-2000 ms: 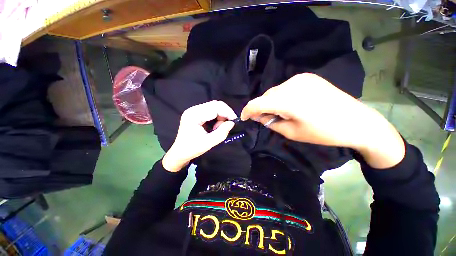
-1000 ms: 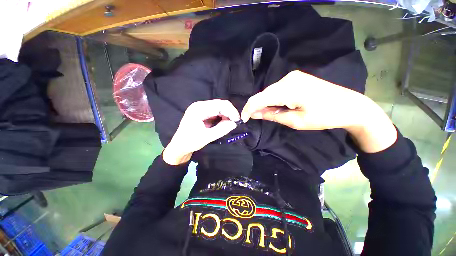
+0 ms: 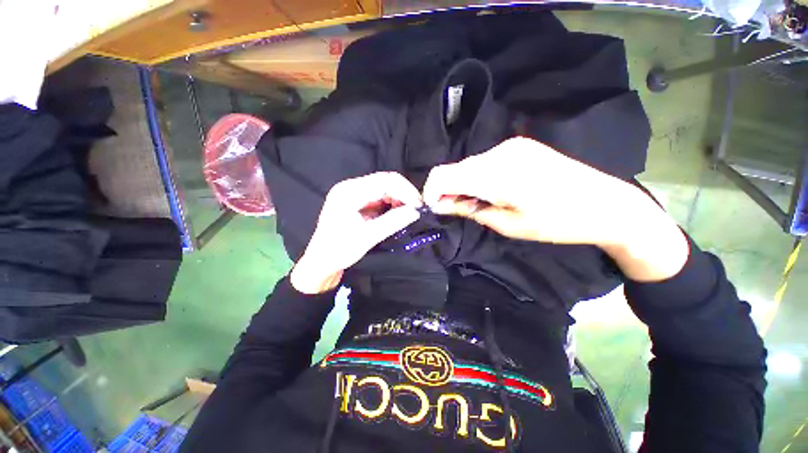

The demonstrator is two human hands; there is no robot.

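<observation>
A black garment (image 3: 345, 133) is spread over my lap, its curved collar (image 3: 485, 81) facing away from me. A white neck label (image 3: 454, 103) shows inside the collar. A short row of small pale marks (image 3: 423, 242) lies on the black cloth just below my hands. My left hand (image 3: 361, 221) pinches the edge of the garment between thumb and forefinger. My right hand (image 3: 514, 195) meets it there, fingertips closed at the same spot. Any needle, thread or small fastener between the fingertips is too small to tell.
A table with a wooden drawer (image 3: 239, 26) spans the top. A red plastic-covered round thing (image 3: 237, 166) stands left of the garment. More black garments (image 3: 80, 257) hang at far left. Blue crates (image 3: 146, 435) sit at lower left. A metal table frame (image 3: 753, 190) stands at right.
My right hand has tilted and its fingers have closed in lower over the left fingertips. My left hand stays nearly in place on the cloth.
</observation>
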